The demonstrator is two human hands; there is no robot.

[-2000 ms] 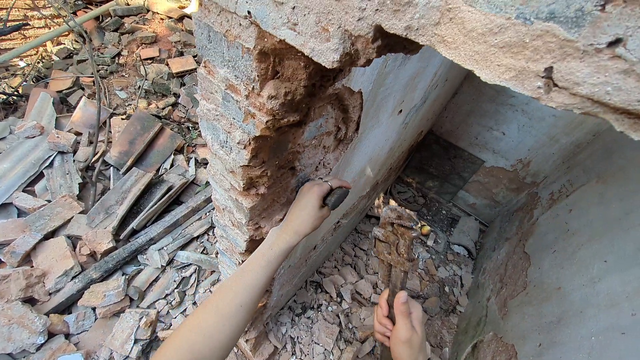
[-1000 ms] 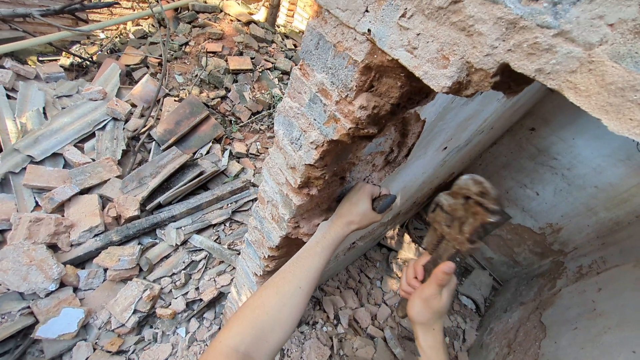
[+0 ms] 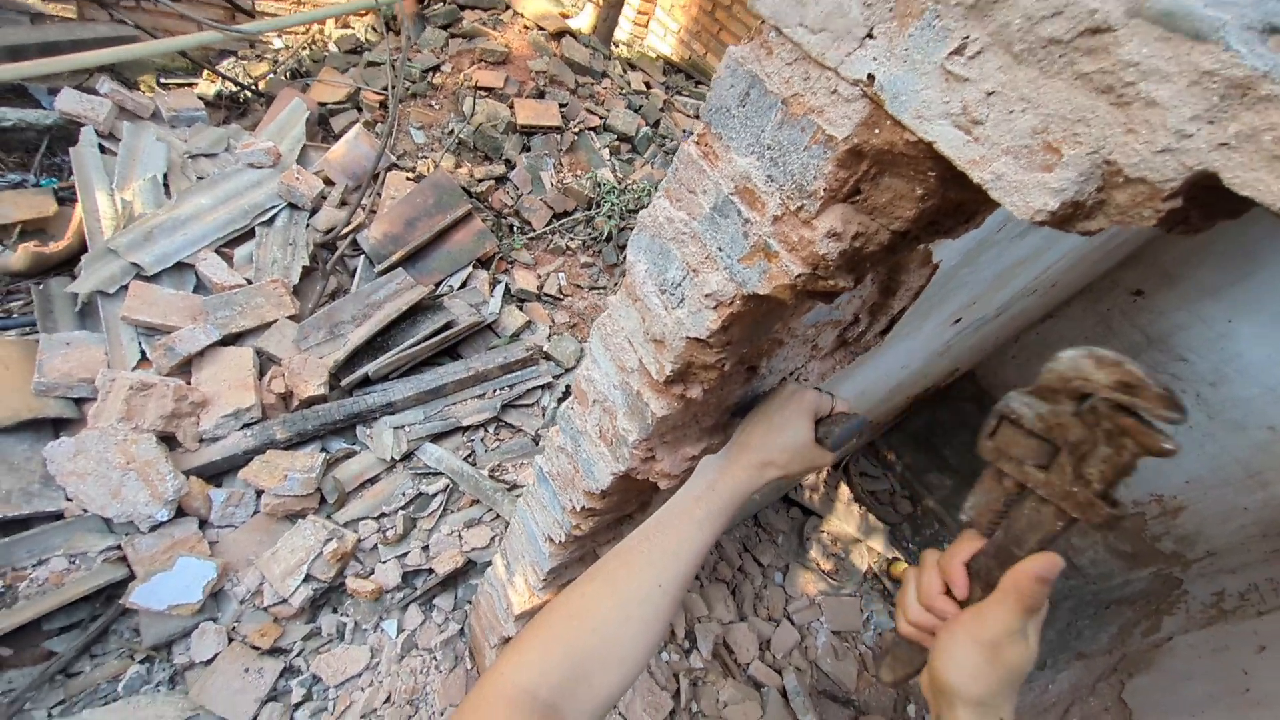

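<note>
My left hand (image 3: pixel 785 430) is closed around a dark metal bar, likely a chisel (image 3: pixel 840 432), whose blunt end sticks out on the right; its other end goes toward the broken brick wall (image 3: pixel 740 290) and is mostly hidden. At lower right my right hand (image 3: pixel 970 610) grips the handle of a rusty adjustable pipe wrench (image 3: pixel 1060 450), its jaws up and slightly blurred. The wrench is held apart from the bar, to its right. Crumbled reddish masonry shows in the wall's hollow just above my left hand.
A jagged plastered ledge (image 3: pixel 1080 120) overhangs at upper right. A pale plastered wall (image 3: pixel 1180 320) stands on the right. Brick rubble (image 3: pixel 740 610) lies below my hands. Broken bricks, roof sheets (image 3: pixel 200 220) and a charred beam (image 3: pixel 370 405) cover the ground at left.
The wrench in my right hand has gone from low beside the rubble to a raised place right of the bar. My left hand stays on the bar at the wall. The view has shifted left.
</note>
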